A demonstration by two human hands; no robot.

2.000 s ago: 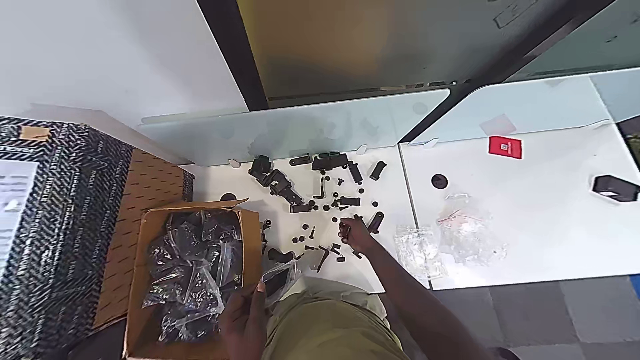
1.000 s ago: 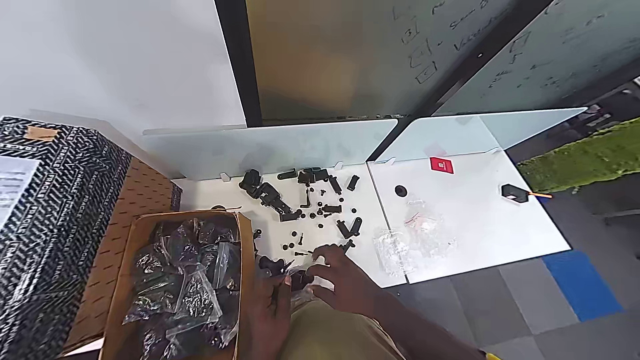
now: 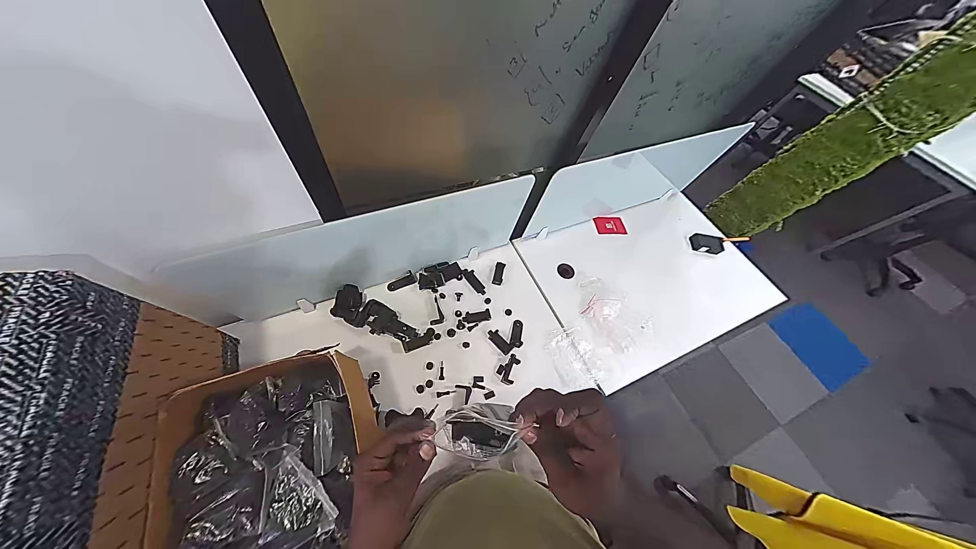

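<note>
A clear plastic bag (image 3: 479, 433) with black parts inside is stretched between both hands, low in the centre of the view. My left hand (image 3: 393, 473) pinches its left edge, and my right hand (image 3: 576, 438) pinches its right edge; the mouth of the bag looks spread. Just beyond the hands, many small black plastic parts (image 3: 476, 315) and round black pieces lie scattered on the white table (image 3: 396, 362). A larger jointed black assembly (image 3: 381, 316) lies behind them to the left.
At left, an open cardboard box (image 3: 366, 400) holds several clear bags of black parts, beside a patterned box (image 3: 61, 404). Empty clear bags (image 3: 602, 324), a black disc (image 3: 565, 271), a red card (image 3: 610, 226) and a black box (image 3: 706, 244) lie on the right tabletop. Glass dividers stand behind.
My right hand was over the loose parts two seconds ago and is now at the bag beside my left hand. The bag is now spread between them. The view has shifted.
</note>
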